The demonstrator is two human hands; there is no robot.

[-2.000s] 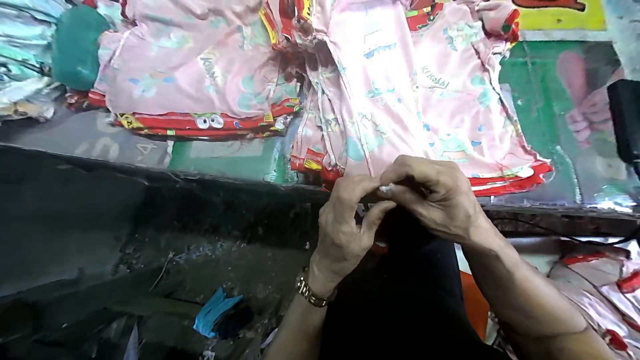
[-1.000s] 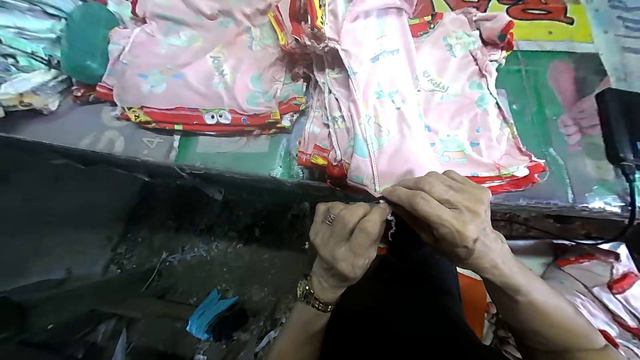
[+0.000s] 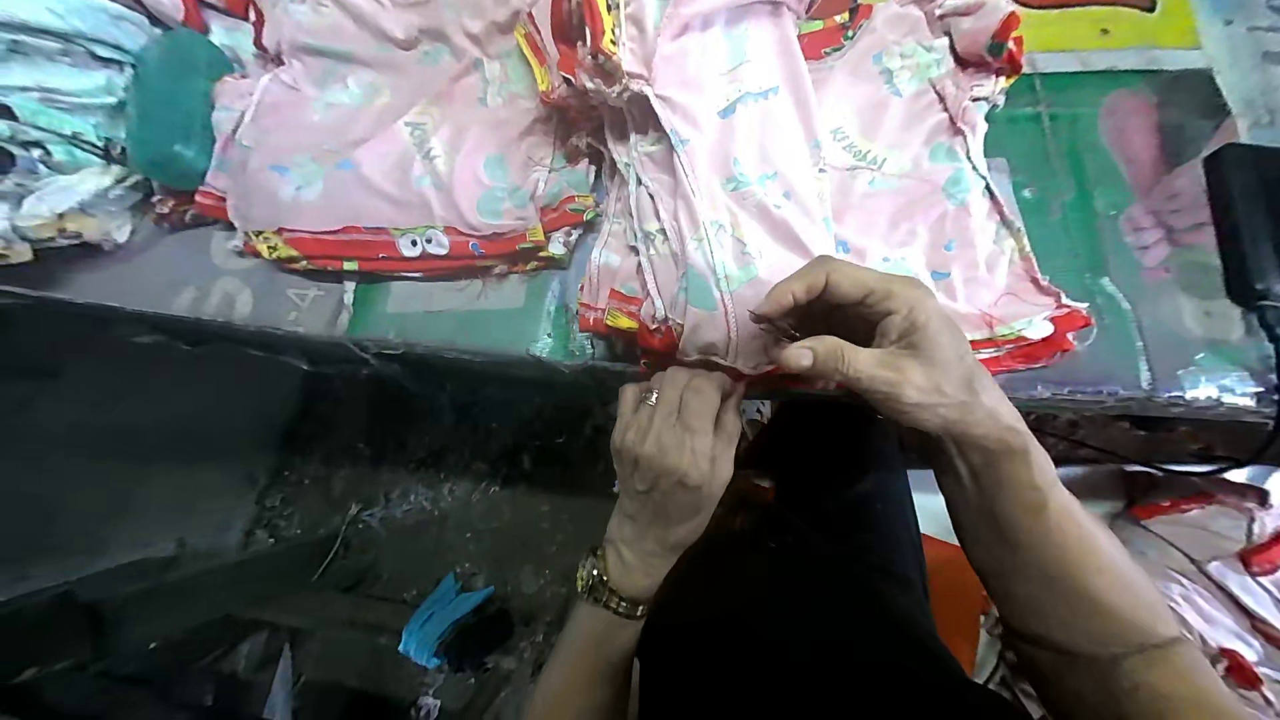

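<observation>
Pink printed garments with red trim (image 3: 740, 200) lie in a pile at the table's front edge. My left hand (image 3: 675, 440), with a ring and a wristwatch, has its fingers curled on the red lower edge of the nearest garment. To its right, my right hand (image 3: 860, 340) pinches a small dark metal tool, possibly thread snips, between thumb and forefinger over the hem; its exact kind is hard to tell. A second stack of pink garments (image 3: 370, 150) lies to the left, its red hem toward me.
At the far left are a green rounded object (image 3: 180, 108) and a heap of pale teal cloth (image 3: 70, 60). A black device (image 3: 1245, 225) with a cable stands at the right edge. More pink and red cloth (image 3: 1200, 560) lies below right; blue scrap (image 3: 440, 620) is on the floor.
My hands, close together in front of the table edge before, are now at the garment's hem. The right hand has lifted and spread its fingers, and a small dark tool shows in it.
</observation>
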